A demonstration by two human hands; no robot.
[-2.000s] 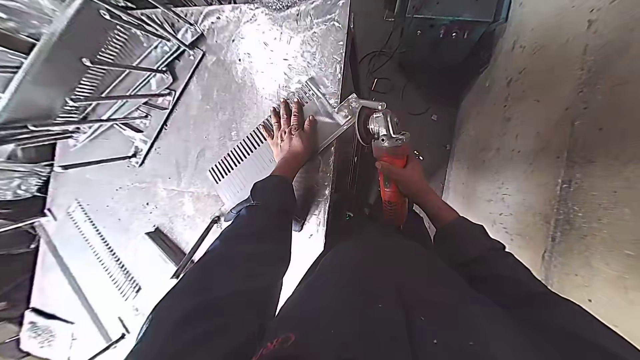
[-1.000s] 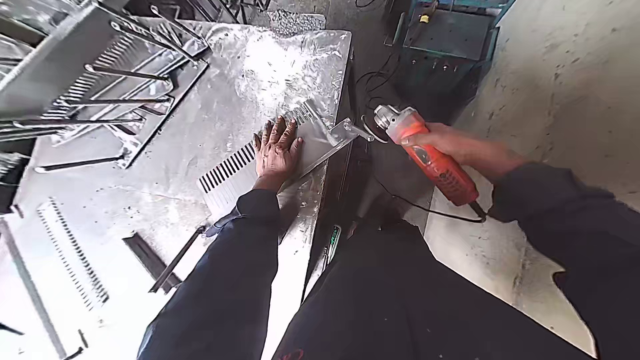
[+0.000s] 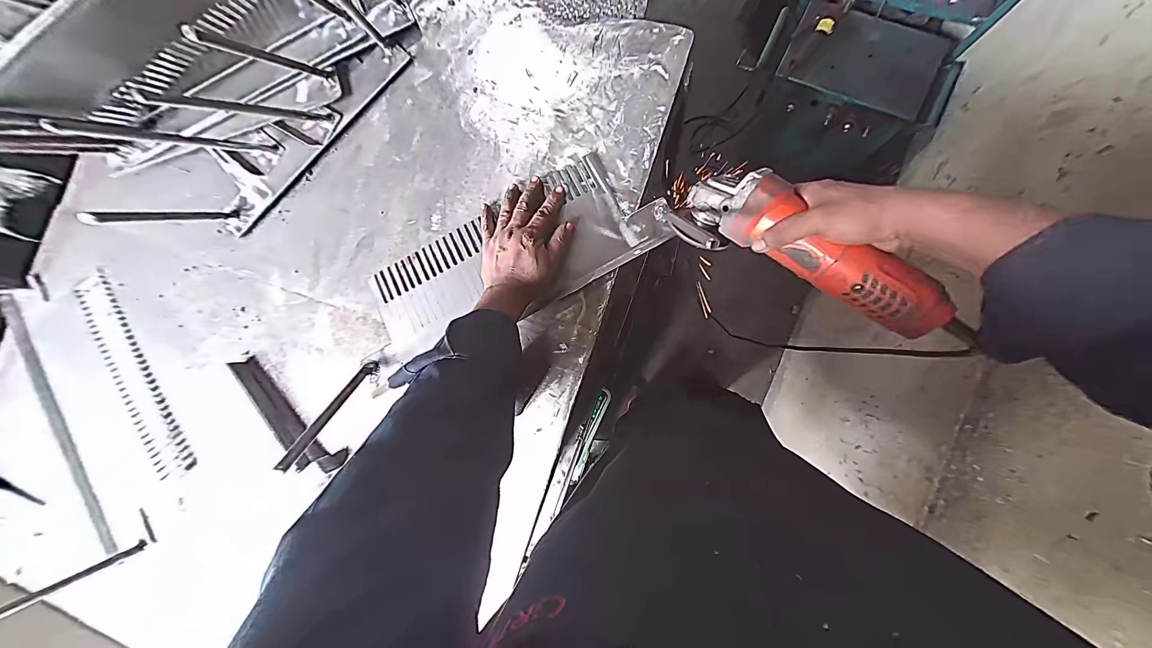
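Observation:
My left hand (image 3: pixel 524 247) lies flat, fingers spread, on a slotted metal plate (image 3: pixel 585 238) near the edge of a metal-topped table (image 3: pixel 360 162). My right hand (image 3: pixel 823 216) grips the red body of an angle grinder (image 3: pixel 864 279). The grinder's disc (image 3: pixel 697 232) meets a small metal end piece (image 3: pixel 652 220) that juts from the plate past the table edge. Orange sparks (image 3: pixel 706 180) fly above and below the disc. The exact contact line is hidden by the guard and glare.
Metal frames with rods (image 3: pixel 252 108) are piled at the upper left. A toothed strip (image 3: pixel 135 378), a dark metal bar (image 3: pixel 279 409) and a thin rod (image 3: pixel 328 414) lie on the left. The grinder's cord (image 3: pixel 810 347) hangs over the floor beside a dark green machine (image 3: pixel 855 72).
Sparks now fly at the disc, where none showed before. Since the earliest frame, my right hand has swung the grinder's body outward to the right. My left hand has stayed on the plate.

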